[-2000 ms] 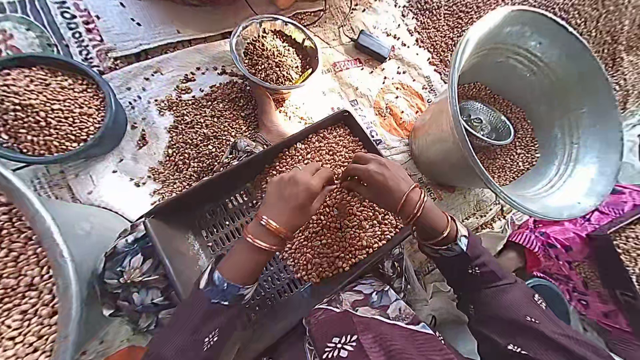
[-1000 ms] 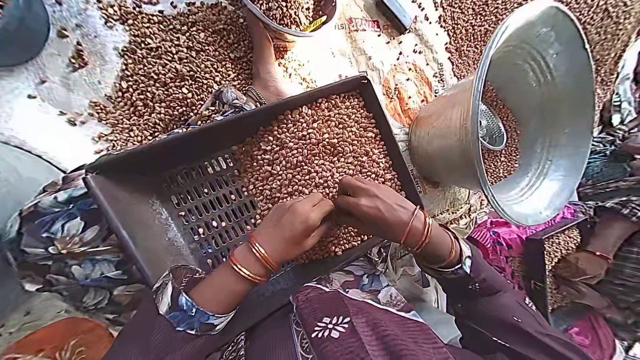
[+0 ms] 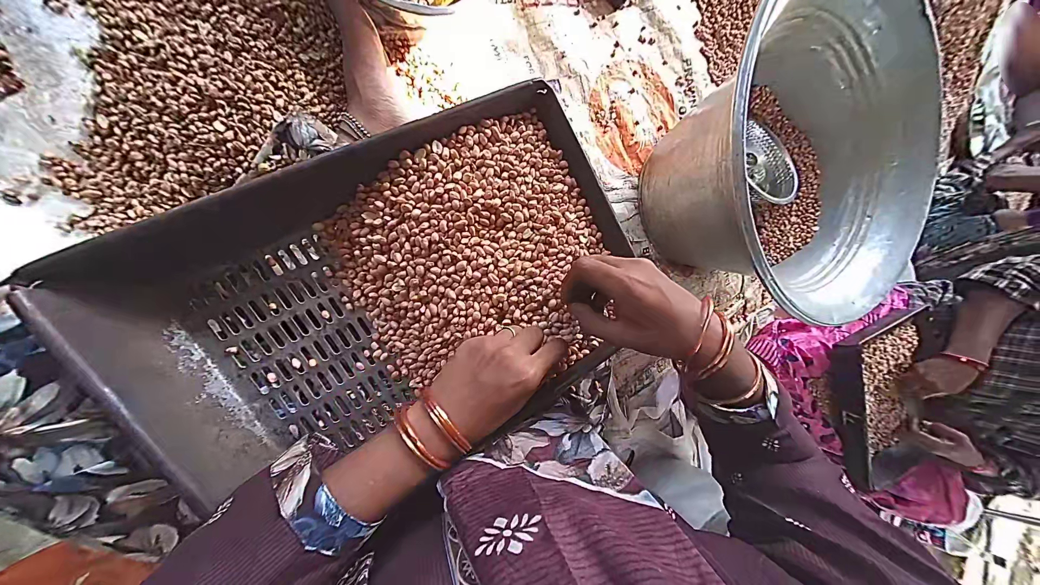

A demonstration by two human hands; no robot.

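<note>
A dark slotted tray [image 3: 106, 370] lies tilted across my lap. Shelled peanuts [image 3: 479, 219] cover its right part, and a few sit among the slots at the left. My left hand [image 3: 496, 374] rests on the near edge of the peanuts, fingers bent, a ring on one finger; its fingertips are partly hidden. Just right of it, my right hand [image 3: 634, 305] is at the tray's right corner with thumb and fingers curled close together. Whether either hand pinches a peanut cannot be seen. Bangles circle both wrists.
A large metal tub [image 3: 699, 187] leans at the right, with peanuts and a perforated metal bowl [image 3: 770, 162] inside. Heaped peanuts [image 3: 203, 89] lie at the upper left beside a bare foot [image 3: 374, 101]. At the far right, another person's hands [image 3: 942, 406] are over a second dark tray [image 3: 853, 422].
My hands, close together a second ago, are now slightly apart, the right one nearer the tray's right corner. The view has moved closer to the tray.
</note>
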